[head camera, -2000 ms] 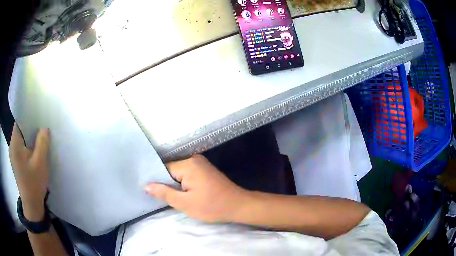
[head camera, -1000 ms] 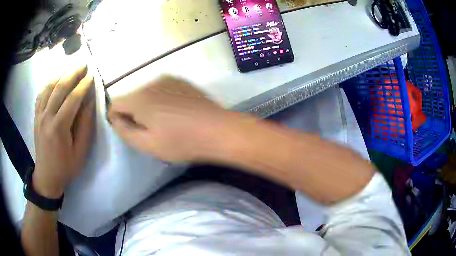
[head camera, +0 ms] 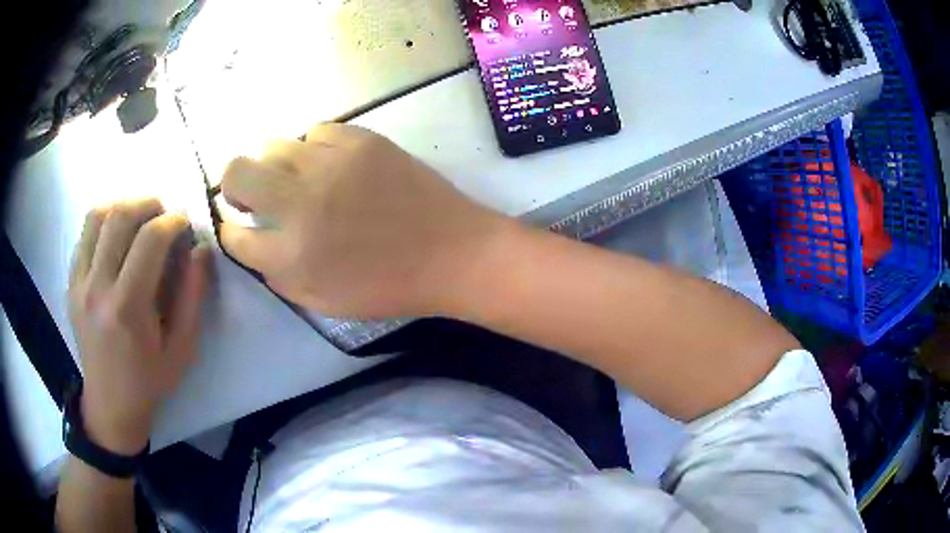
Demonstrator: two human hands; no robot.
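A white fabric panel (head camera: 260, 344) with a thin black edge lies on the machine table under the lamp glare and reaches down to my lap. My left hand (head camera: 135, 292), with a dark band on the wrist, rests on the panel with its fingers bent. My right hand (head camera: 333, 224) pinches the panel's black right edge between thumb and fingers, and its fingertips are partly hidden. The sewing machine head (head camera: 99, 73) is at the upper left, blurred by glare, with a dark round part (head camera: 138, 109) hanging from it.
A phone with a lit pink screen (head camera: 540, 73) lies on the white table (head camera: 667, 94). A black cable bundle (head camera: 810, 36) is at its far right. A ruler-marked front edge (head camera: 667, 185) borders the table. A blue basket (head camera: 856, 250) holding an orange-red item stands lower right. White cloth hangs below the table.
My right hand has moved from the panel's lower corner up to its right edge. My left hand has moved from the panel's left edge onto its surface. The panel's lower part has shifted.
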